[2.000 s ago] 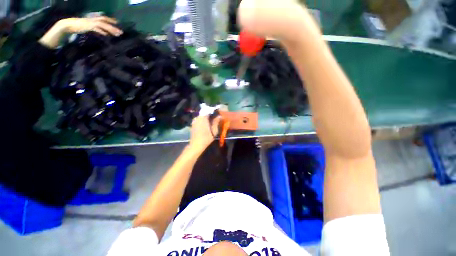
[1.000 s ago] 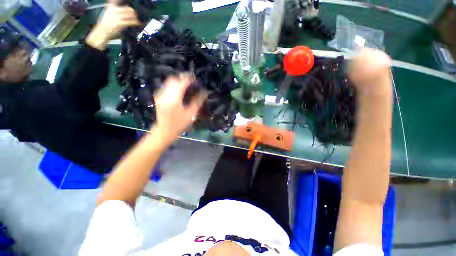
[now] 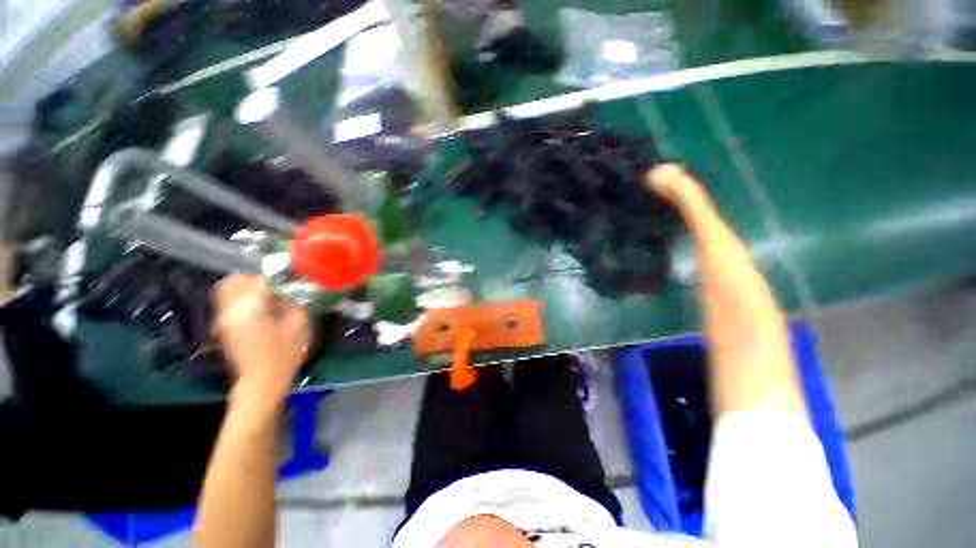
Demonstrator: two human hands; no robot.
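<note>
The green press stands at the bench edge with its red ball knob in front. The orange base block lies under it, with an orange tab hanging over the edge. My left hand is blurred over the left pile of black parts; whether it holds a part cannot be told. My right hand is at the right edge of the other black pile; its fingers are hidden or blurred against the parts.
A blue tote with black parts stands below the bench on the right. A blue stool is below on the left. A black-clothed person's sleeve is at the far left. A clear plastic bag lies at the back.
The view has turned and shifted. My right hand has moved from beside the red knob to the right pile. My left hand stays over the left pile, now lower.
</note>
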